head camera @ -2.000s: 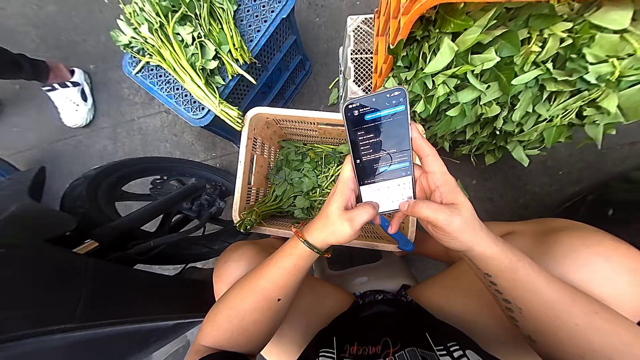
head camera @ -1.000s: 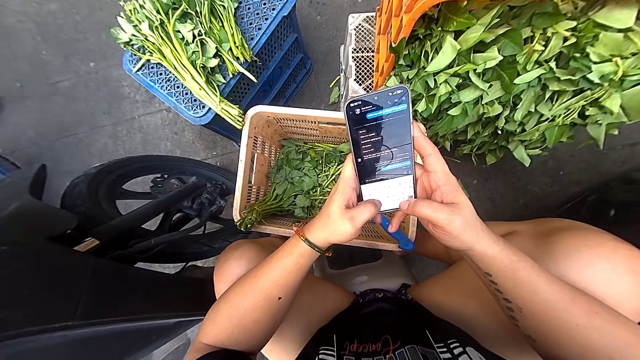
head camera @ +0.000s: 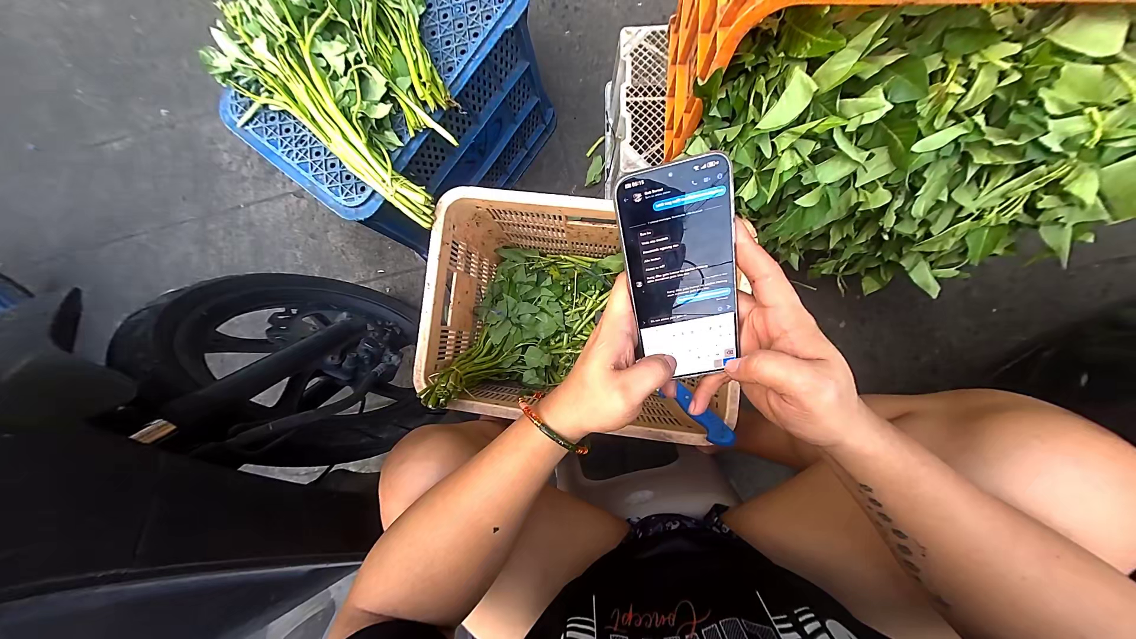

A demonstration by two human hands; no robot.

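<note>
A smartphone is held upright between both hands, its screen lit with a chat and an on-screen keyboard. My left hand grips its lower left side, thumb over the keyboard. On the lower right side, my right hand supports it, thumb at the keyboard's corner. Beneath the phone stands a cream plastic crate with leafy green stems inside, partly hidden by the phone and left hand. A blue knife handle lies over the crate's near rim, just below the hands; its blade is hidden.
Long-stemmed greens lie on blue plastic crates at the upper left. An orange crate of loose leaves is at the upper right, beside a white crate. A motorcycle wheel stands close on the left.
A person's shoe and lower leg, seen at the far left two seconds ago, have gone out of view. Both my hands stay around the phone in nearly the same place.
</note>
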